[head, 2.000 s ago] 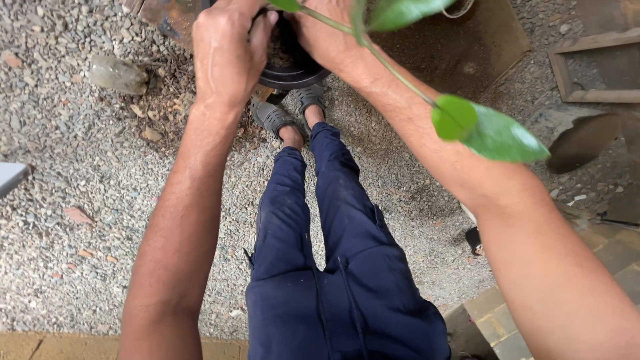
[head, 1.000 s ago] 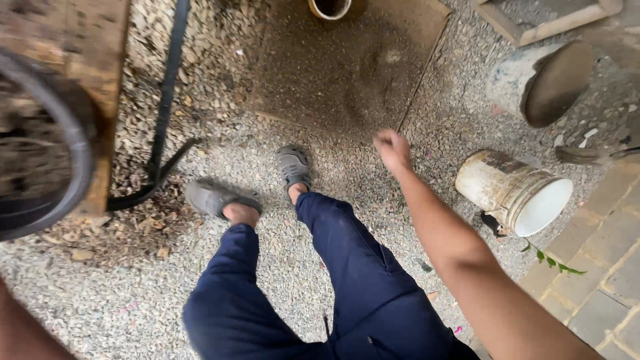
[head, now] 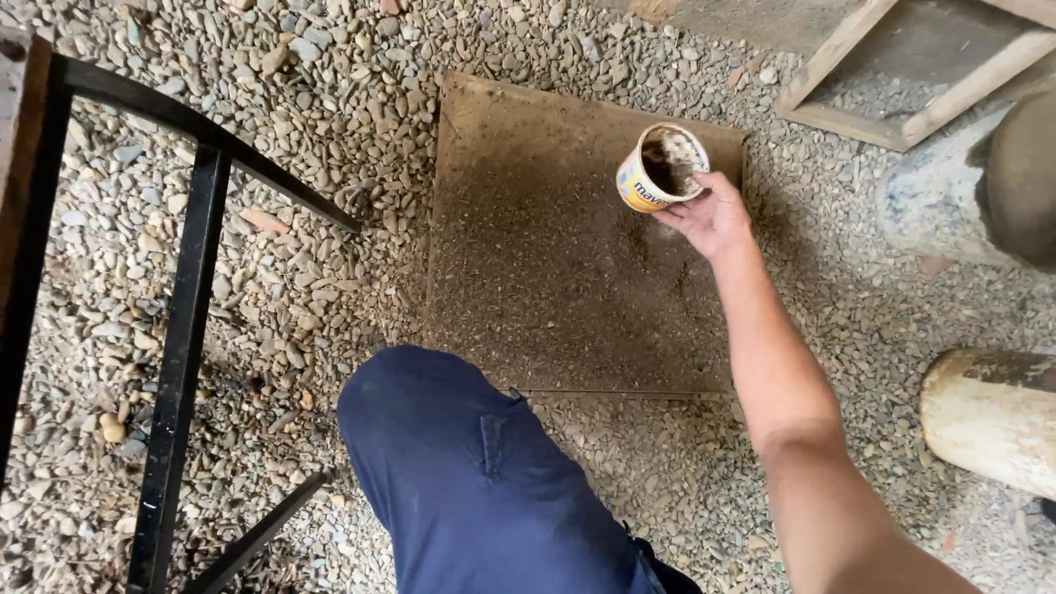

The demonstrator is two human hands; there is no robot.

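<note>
My right hand (head: pixel 711 216) grips a small plastic tub (head: pixel 640 185) by its lower right side, with the thumb at the rim. Dark soil or residue coats the inside of the tub, and its outside is white, yellow and orange with printing. The tub is over the upper right part of a flat, soil-covered board or sheet (head: pixel 569 280) that lies on the gravel. My left hand is outside the view.
A black metal frame with legs (head: pixel 183 346) carries a wooden top (head: pixel 25 124) at the left. A wooden frame (head: pixel 858 124) lies at the upper right. Two dirty buckets, one grey-white (head: pixel 932 190) and one cream (head: pixel 990 412), lie along the right side on gravel (head: pixel 330 313).
My right hand, shown without the tub a second ago, now holds it. Both hands were at a dark pot two seconds ago; my left hand has left the view. The view has shifted strongly.
</note>
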